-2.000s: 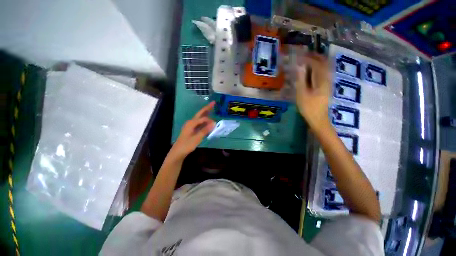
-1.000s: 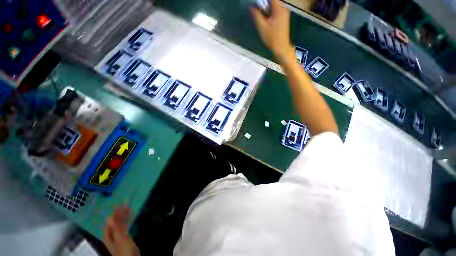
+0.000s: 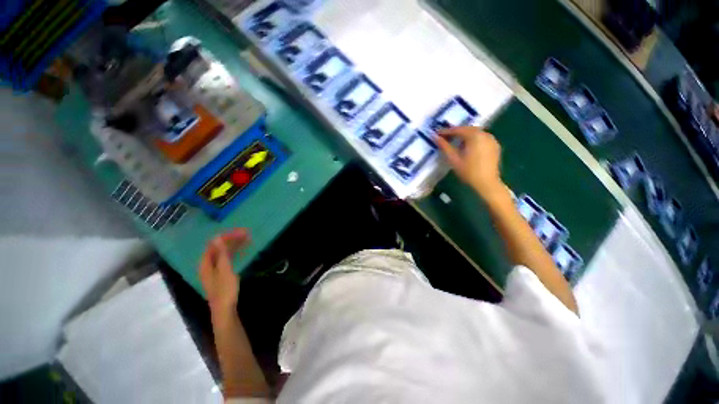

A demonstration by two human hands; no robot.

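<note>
My right hand (image 3: 474,158) is over the near end of the white blister tray (image 3: 418,47), its fingertips at the edge of a phone frame (image 3: 415,155); whether it grips the frame is unclear. Another phone frame (image 3: 453,115) lies just beyond the fingers. My left hand (image 3: 223,264) hovers over the green mat's front edge, fingers apart and empty. The orange fixture nest (image 3: 190,136) holds one frame (image 3: 175,117) under the press head, partly hidden by it.
A blue start-button box (image 3: 240,176) stands before the nest. Black pads on a sheet (image 3: 148,207) lie left of it. Several frames lie on the dark green conveyor (image 3: 504,47) and right of my right forearm. White empty trays (image 3: 130,339) are at lower left.
My right hand has come back from the conveyor to the tray. The frame it held over the conveyor is no longer clearly seen in it. The view has turned and shifted.
</note>
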